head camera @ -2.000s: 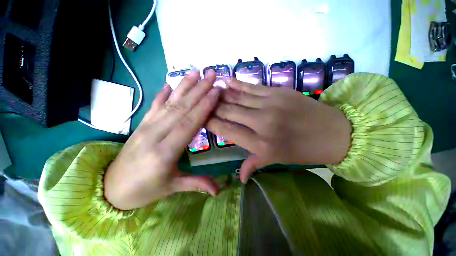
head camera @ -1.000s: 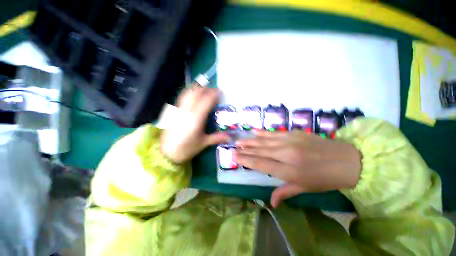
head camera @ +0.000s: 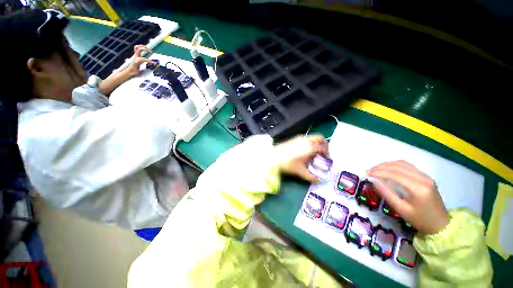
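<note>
Smartwatch units without straps lie in two rows on the white mat (head camera: pixel 368 146), with lit screens showing pinkish pictures and green and red marks. My left hand (head camera: pixel 304 156) has its thumb and fingers around the smartwatch head (head camera: pixel 320 163) at the left end of the far row; whether it is raised off the mat cannot be told. My right hand (head camera: pixel 409 191) is over the right part of the far row, fingers bent, partly covering units there. A near-row unit (head camera: pixel 358 229) lies uncovered.
The black foam compartment tray (head camera: pixel 298 73) stands beyond the mat, with units in a few pockets. A white power strip (head camera: pixel 197 119) with black adapters is at the left. A neighbouring person in white (head camera: pixel 101 135) works there. Yellow paper (head camera: pixel 502 216) lies at the right.
The view has swung left and up, showing the neighbour and whole tray. My hands have moved apart; my left hand is now around the end unit. Near-row units are now uncovered.
</note>
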